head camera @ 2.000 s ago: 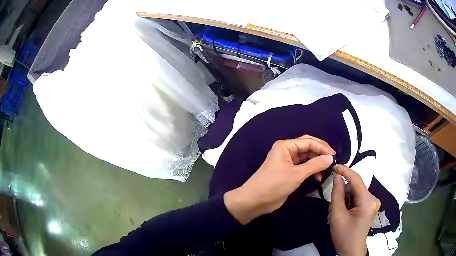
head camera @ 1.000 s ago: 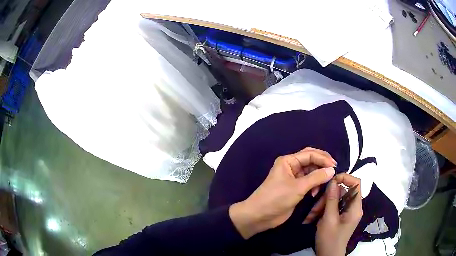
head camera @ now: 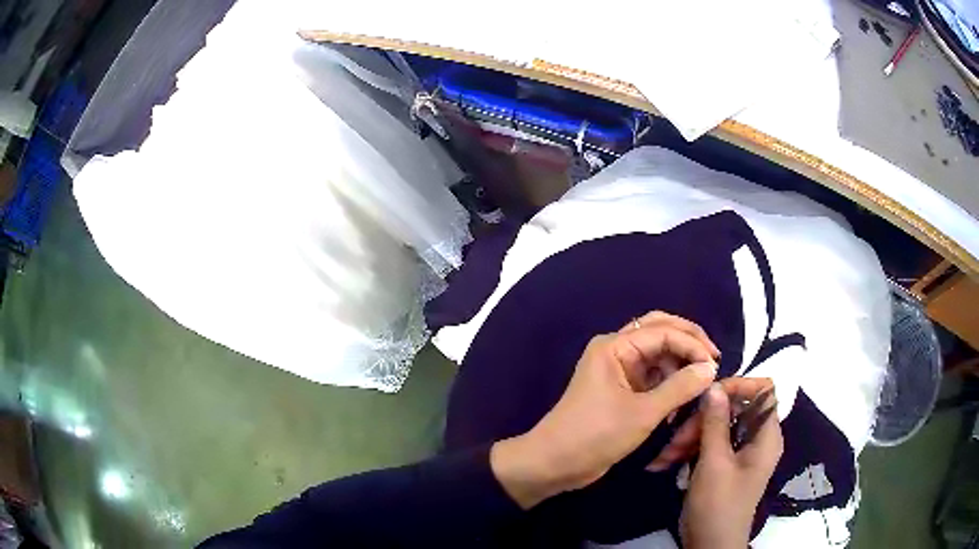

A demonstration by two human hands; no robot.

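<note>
A dark purple garment (head camera: 601, 290) lies spread over white cloth (head camera: 827, 268) in front of me. A narrow dark strap (head camera: 765, 273) curves at its upper right. My left hand (head camera: 628, 391) pinches the garment's edge between thumb and index finger. My right hand (head camera: 730, 450) is right beside it, thumb and fingertips closed together at the same spot. A dark metal object, perhaps small scissors (head camera: 755, 416), shows in my right hand. A needle or thread between the fingertips is too small to make out.
A white lace-edged skirt (head camera: 268, 214) hangs at the left. A wood-edged table (head camera: 794, 150) runs across the top, with a grey mat (head camera: 891, 107), red pencil (head camera: 902, 52) and dark small pieces (head camera: 953, 118). A mesh basket (head camera: 910, 370) stands at right.
Since the earliest frame, my right fingers have folded in closer to my left fingertips, and the dark metal object shows more clearly. Since one second ago, both hands have barely moved.
</note>
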